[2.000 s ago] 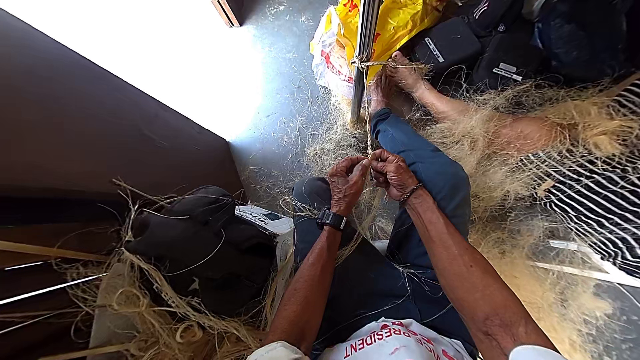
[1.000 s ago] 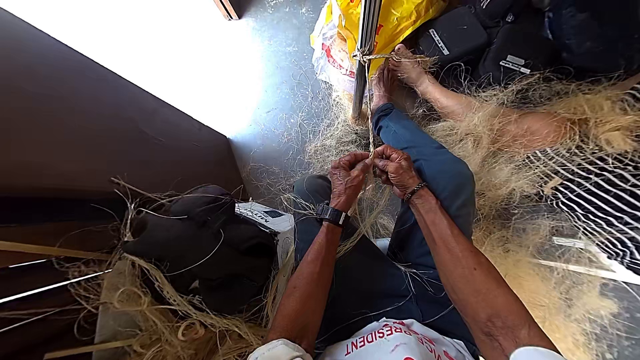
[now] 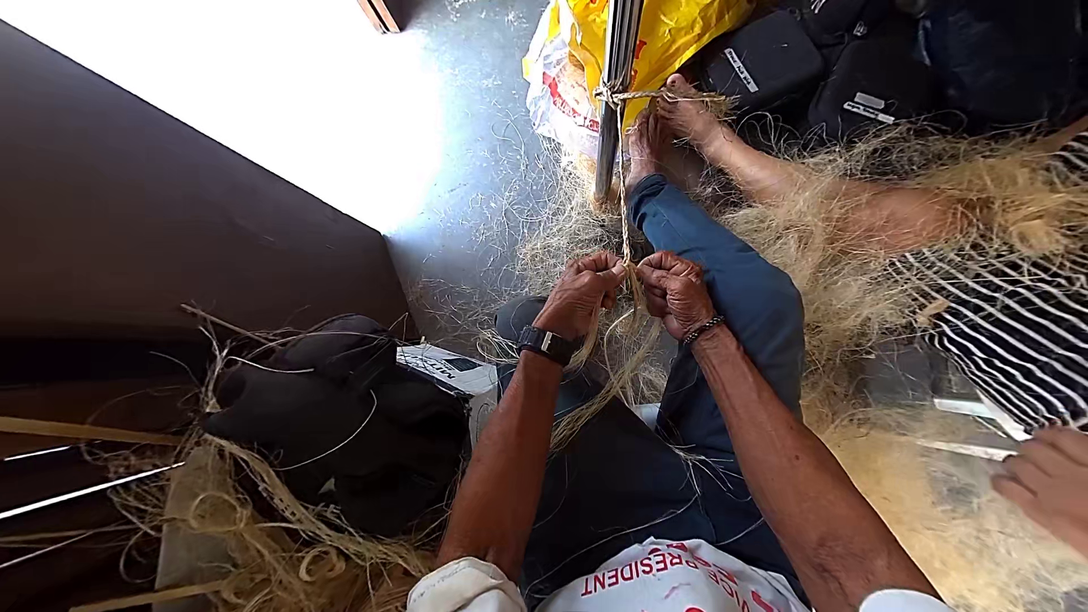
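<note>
A thin braided cord of pale plant fibre (image 3: 624,178) runs from a knot around a metal post (image 3: 619,51) down to my two hands. My left hand (image 3: 586,293), with a black watch at its wrist, pinches strands at the cord's lower end. Close on its right, my right hand (image 3: 676,291), wearing a dark bracelet, grips strands at the same spot. Loose fibre strands (image 3: 608,391) hang below both hands over my lap.
Fibre heaps lie at the lower left (image 3: 297,552) and over another person's bare leg (image 3: 901,212). A yellow plastic bag (image 3: 688,30), black cases (image 3: 765,64), a dark cloth (image 3: 340,416) and a box (image 3: 450,370) surround me. Another person's hand (image 3: 1050,480) shows at the right edge.
Another person's hand has come into view at the lower right edge. My hands stay at the cord's lower end, with only small shifts of the fingers.
</note>
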